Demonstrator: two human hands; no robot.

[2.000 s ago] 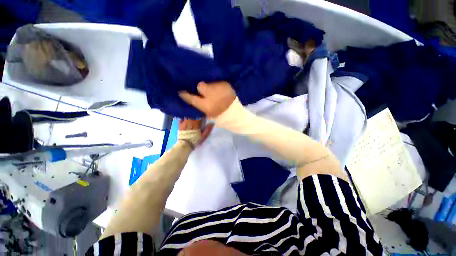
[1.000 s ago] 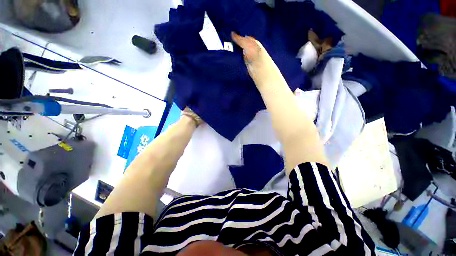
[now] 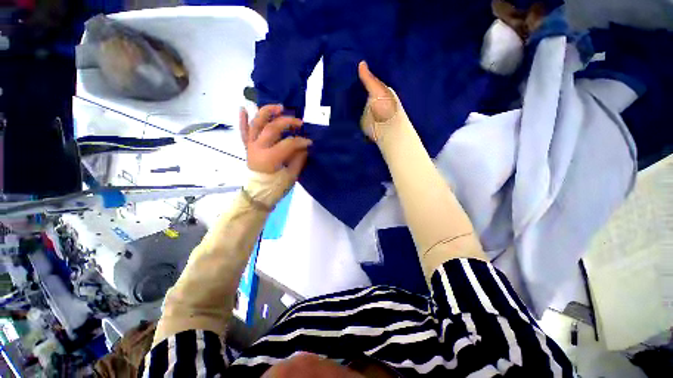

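Observation:
Navy garment panels (image 3: 428, 81) lie heaped in front of me, with a white patch (image 3: 316, 92) showing among them. My left hand (image 3: 274, 140) is at the left edge of the navy cloth, fingers spread and raised, holding nothing that shows. My right hand (image 3: 376, 107) lies on the navy cloth to the right of the white patch, thumb up; its other fingers are hidden, so its grip cannot be told. Pale grey-blue garment panels (image 3: 542, 148) hang in folds to the right. A smaller navy piece (image 3: 400, 255) lies on pale cloth near my body.
The sewing machine (image 3: 133, 251) is at the lower left. A clear bag with brown contents (image 3: 136, 63) lies in the white trough (image 3: 214, 37) at the upper left. A cream paper with writing (image 3: 634, 251) is at the right. A white bundle (image 3: 502, 46) is at the top right.
My left hand has come out from under the navy cloth and shows with fingers spread. My right hand stays on the cloth. The view has shifted, and the navy cloth reaches farther right.

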